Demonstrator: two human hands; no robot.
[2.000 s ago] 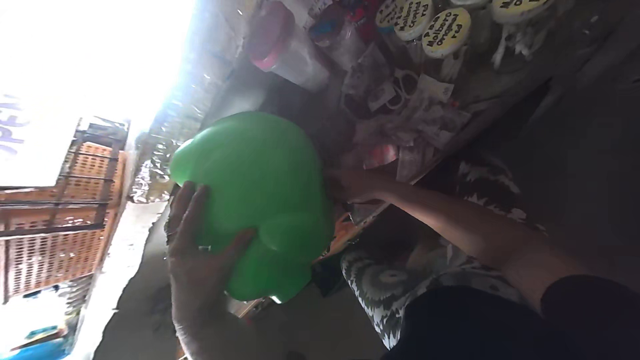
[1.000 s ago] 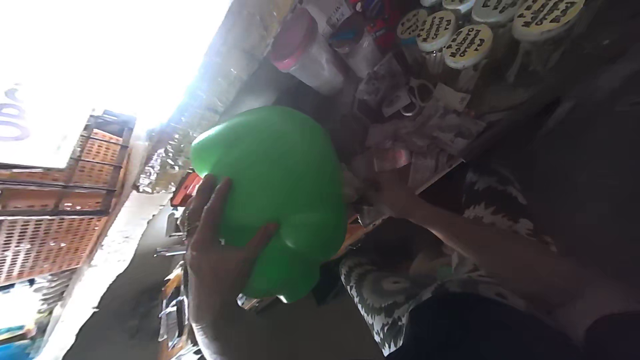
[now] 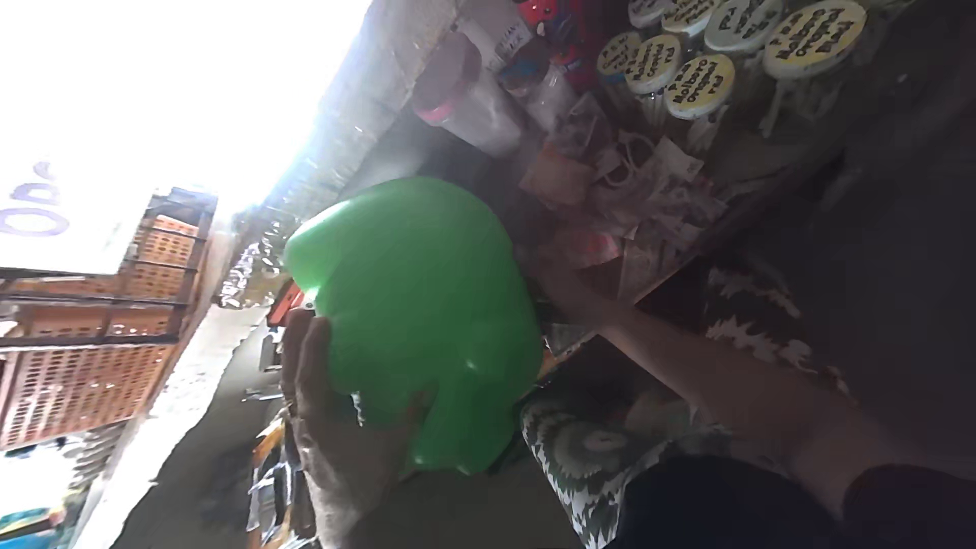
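A bulging, glossy green object, which looks like a puffed-out plastic bag, fills the middle of the head view. My left hand holds its lower left side, with the fingers at the edge and the thumb over the front. Beyond its right edge is my right hand, dark and partly covered by the green object, so its fingers and grip cannot be made out. Small plastic packets lie close to that hand.
A jar with a pink lid and several containers with handwritten round lids stand on the counter above. Orange plastic crates are at the left. Patterned cloth and dark clothing show below my right forearm.
The green object and my left hand have shifted a little to the right and down in view. My left hand keeps its hold. The view has moved slightly.
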